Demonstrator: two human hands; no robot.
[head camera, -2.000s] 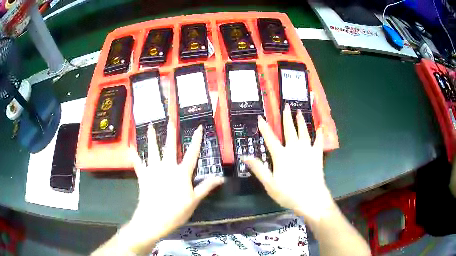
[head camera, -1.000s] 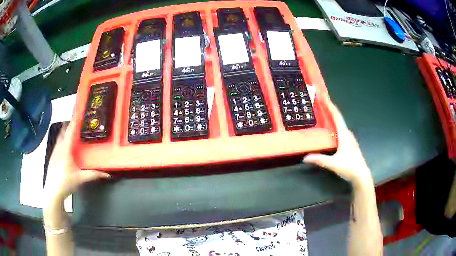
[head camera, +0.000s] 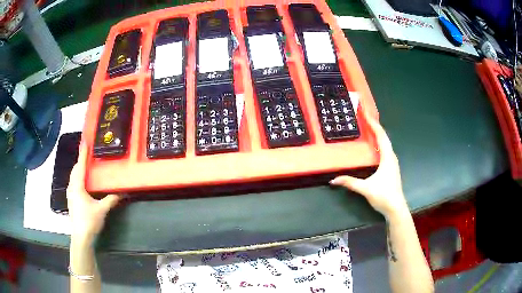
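The orange-red phone tray (head camera: 240, 167) lies on the green mat, its front edge towards me. Several open flip phones stand in its pockets, screens white above and keypads below, such as the one at the right (head camera: 337, 114). Their upper halves cover the back pockets. Two closed flip phones with gold emblems lie in the left column, one in front (head camera: 114, 123) and one behind (head camera: 124, 52). My left hand (head camera: 90, 200) holds the tray's front left corner. My right hand (head camera: 382, 174) holds its right side near the front corner. Fingers are partly hidden beside the tray.
A dark smartphone (head camera: 63, 171) lies on white paper (head camera: 35, 194) at the left, beside a fan (head camera: 34, 134) and a metal post (head camera: 41, 34). At the right are a blue mouse (head camera: 451, 31), another red tray (head camera: 499, 114) and a red stool (head camera: 420, 229).
My hands have gone from the keypads to the tray's two sides. The front phones now stand fully in view with keypads uncovered. The tray has shifted slightly.
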